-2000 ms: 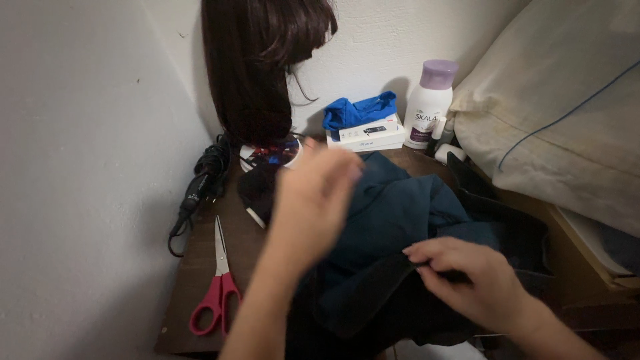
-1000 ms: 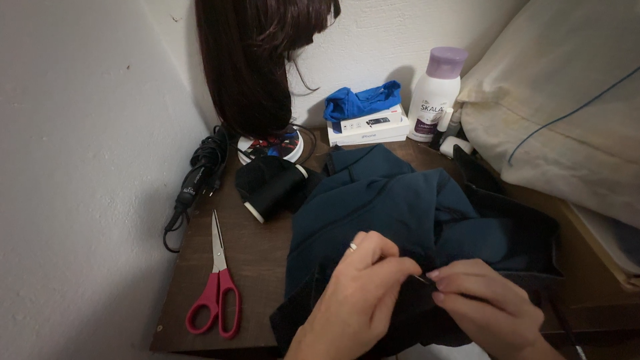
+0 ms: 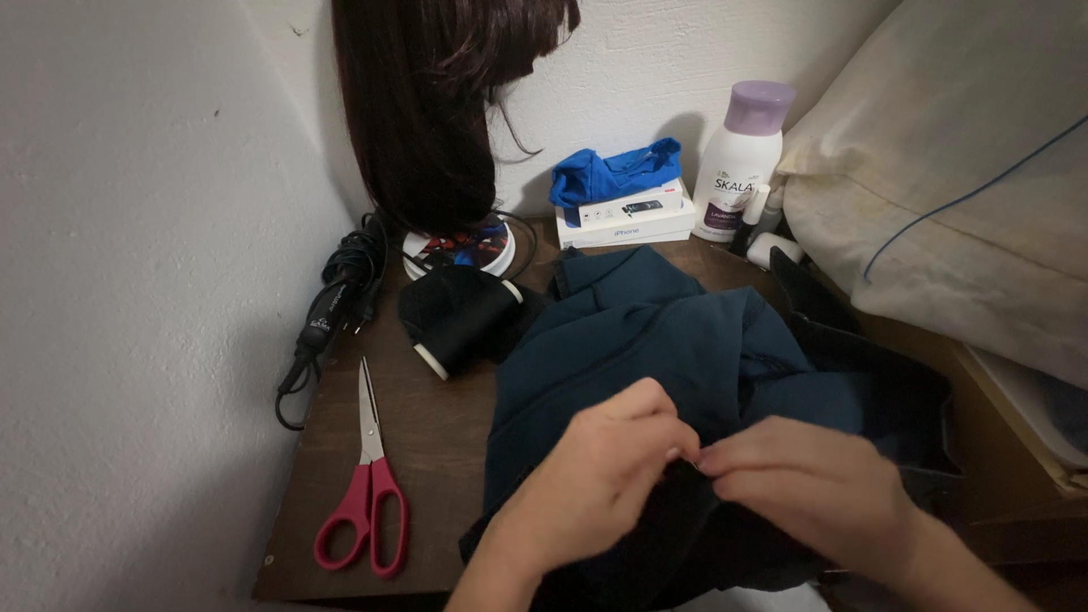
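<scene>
A dark teal fabric garment [image 3: 629,340] with black parts lies bunched on the brown wooden table. Over its near part, my left hand [image 3: 603,476] and my right hand [image 3: 807,484] meet, fingertips pinched at the fabric's edge. A tiny shiny thing, perhaps a needle, shows between them; it is too small to tell. Left of the garment rests a spool of black thread [image 3: 472,327] against some black cloth [image 3: 433,297]. Scissors with red handles [image 3: 370,476] lie closed, tips pointing away, near the table's left edge.
A dark wig [image 3: 416,110] hangs above a round white tin [image 3: 467,255]. A corded hair styling tool [image 3: 331,306] lies by the left wall. Behind the garment stand a white phone box [image 3: 629,221] with blue cloth [image 3: 616,174] and a lavender-capped bottle [image 3: 744,161]. A pale pillow [image 3: 952,187] fills the right.
My left hand was raised and blurred above the cloth two seconds ago; it has come down to meet my right hand. Since one second ago, both hands have stayed together at the fabric.
</scene>
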